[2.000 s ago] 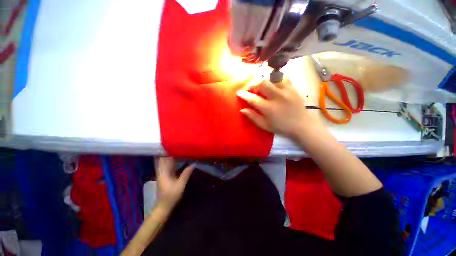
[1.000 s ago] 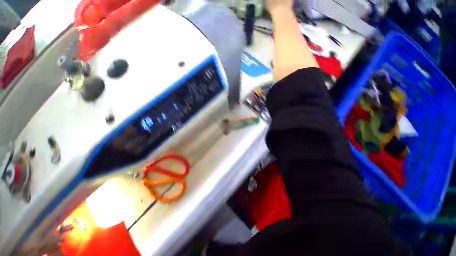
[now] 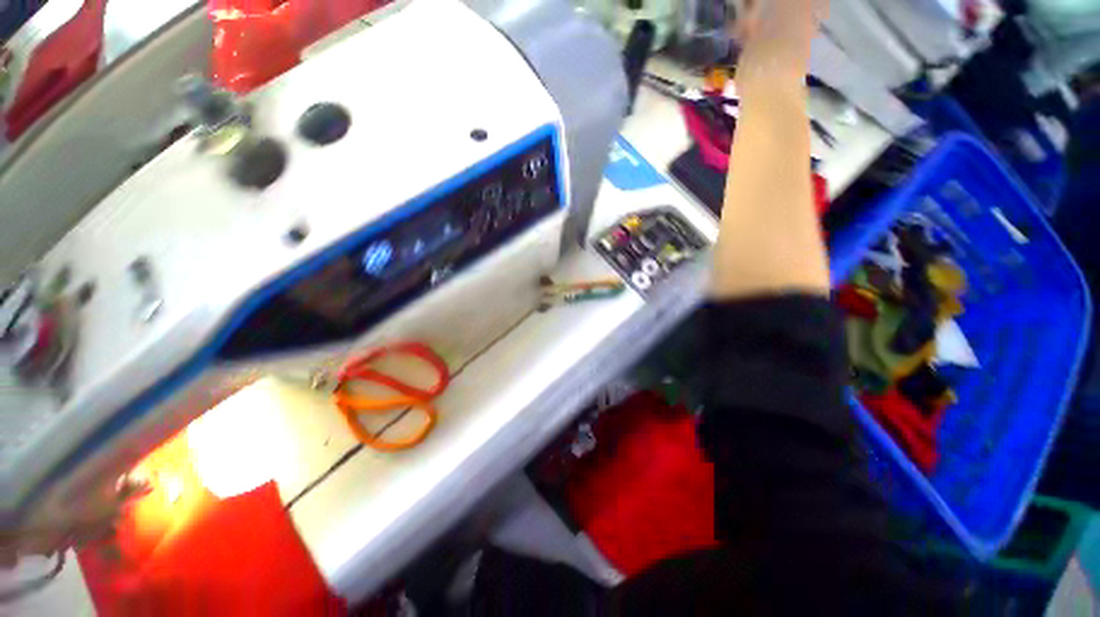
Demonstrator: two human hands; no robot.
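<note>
My right hand point(image 3: 782, 17) is at the top edge, blurred and partly cut off, with the bare forearm and dark sleeve below it. What its fingers do cannot be told. My left hand is not in view. The red garment panel point(image 3: 229, 560) lies at the lower left under the bright lamp of the white sewing machine point(image 3: 398, 145). The thread scissors point(image 3: 392, 392), with one red and one orange handle loop, lie on the machine table beside the machine; their blades are mostly hidden.
A tray of small metal parts point(image 3: 651, 247) and a small greenish tool point(image 3: 585, 291) are at the table's right end. A blue basket point(image 3: 1019, 362) holds mixed scraps. Red cloth point(image 3: 639, 482) hangs below the table edge. Red plastic point(image 3: 259, 42) lies behind the machine.
The view has swung right from the needle area to the machine's right end. My right hand has left the red panel and reached far out past the machine. My left hand has gone out of view.
</note>
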